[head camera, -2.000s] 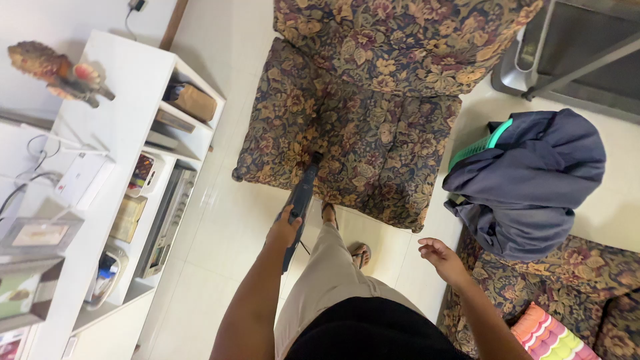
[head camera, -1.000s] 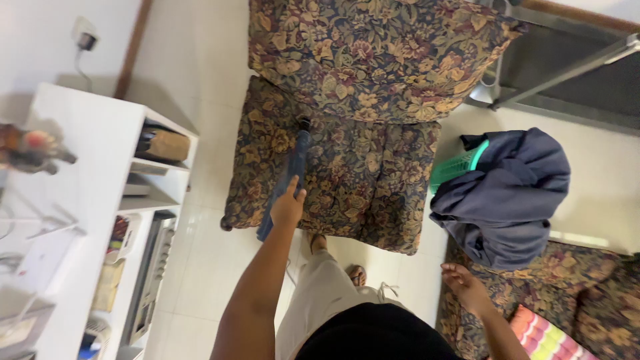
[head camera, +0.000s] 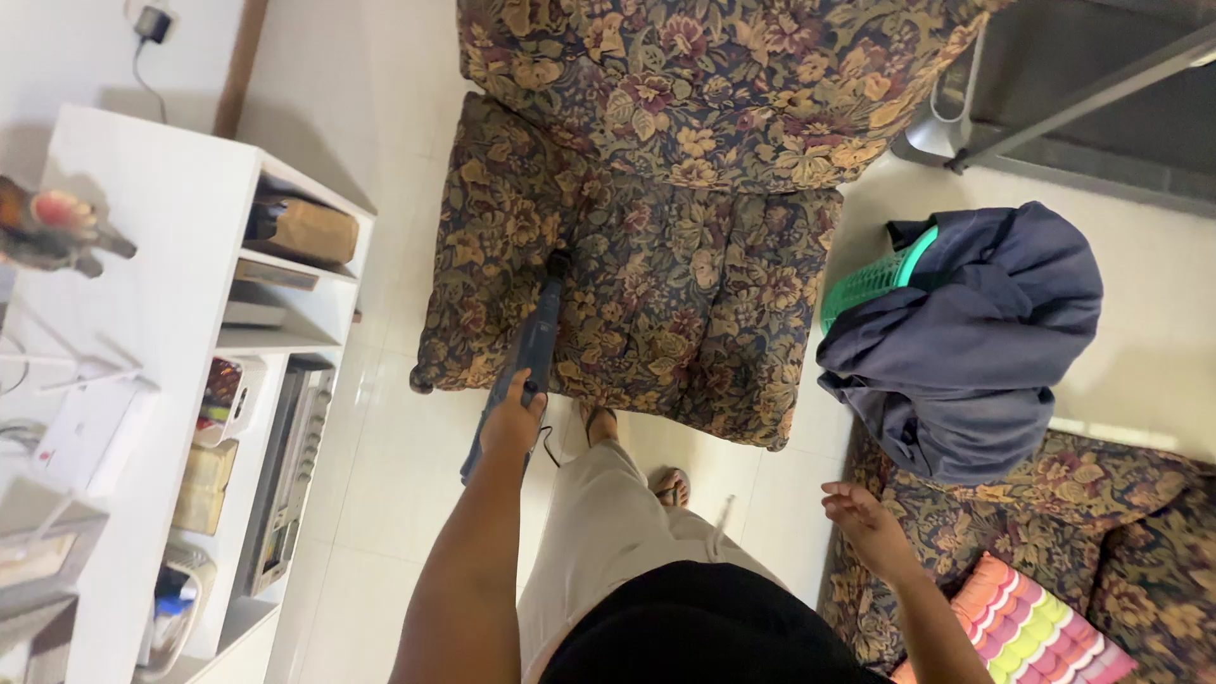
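Note:
My left hand (head camera: 511, 418) is closed around the dark blue body of a handheld vacuum cleaner (head camera: 538, 337). Its black nozzle rests on or just over the left part of the seat of a floral-upholstered armchair (head camera: 655, 304). A thin dark cord shows beside the vacuum's rear end. My right hand (head camera: 860, 522) holds nothing, fingers loosely bent and apart, over the edge of a floral sofa (head camera: 1007, 513) at the lower right.
A green plastic basket (head camera: 869, 283) draped with dark blue cloth (head camera: 959, 332) stands right of the armchair. A white shelf unit (head camera: 171, 218) fills the left side. On the sofa lies a striped cushion (head camera: 1035, 627). A dark metal-framed piece (head camera: 1092, 104) stands at upper right.
Two seconds ago the vacuum was nearer the seat's front; its nozzle has since reached farther up the seat, then drawn back slightly. My right hand remains empty.

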